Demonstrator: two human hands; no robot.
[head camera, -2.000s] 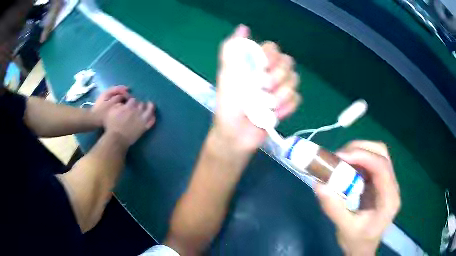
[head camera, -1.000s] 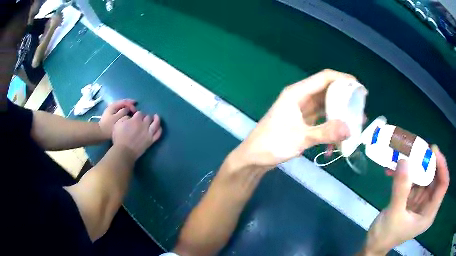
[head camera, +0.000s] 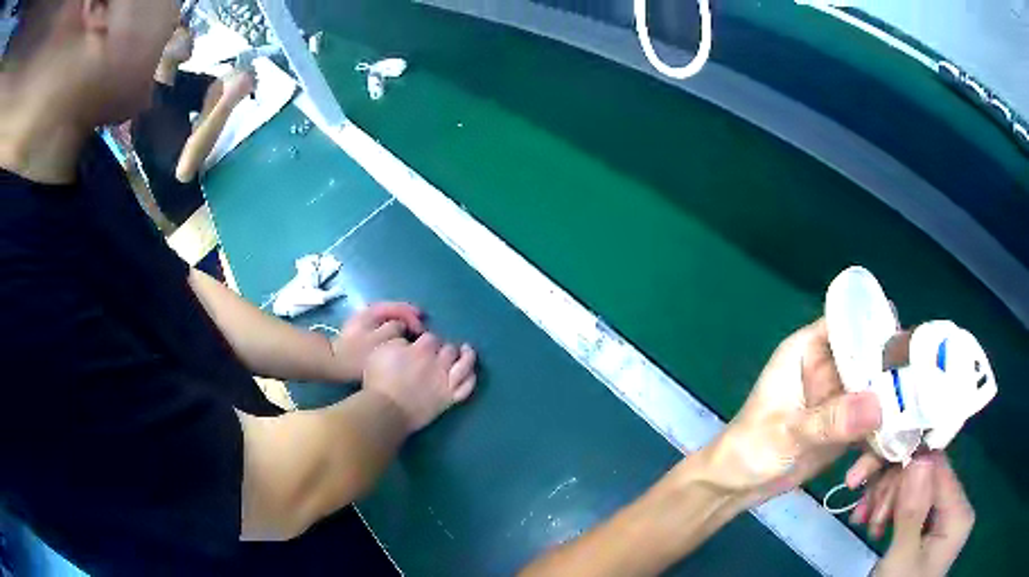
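Note:
My left hand holds a white oval shell cover, upright, its thumb across the lower part. Beside it is the white filled shell half, with blue tape, part of a brown wrap and a small dark slot in its end. The halves are close together at the lower end and apart at the top. My right hand is below, cut by the bottom edge, its fingertips at the filled half's lower end. A thin white lanyard loop hangs between the hands. The exact right-hand grip is partly hidden.
A person in a dark top sits at the left, hands resting on the green bench. White parts lie by their arm. A pale rail borders the green belt, which carries white devices. Another person is further back.
The view has shifted, showing more of the neighbour. Both hands and the halves are now lower right; the halves are closer together. My right hand has moved from the filled half's far end to its lower end.

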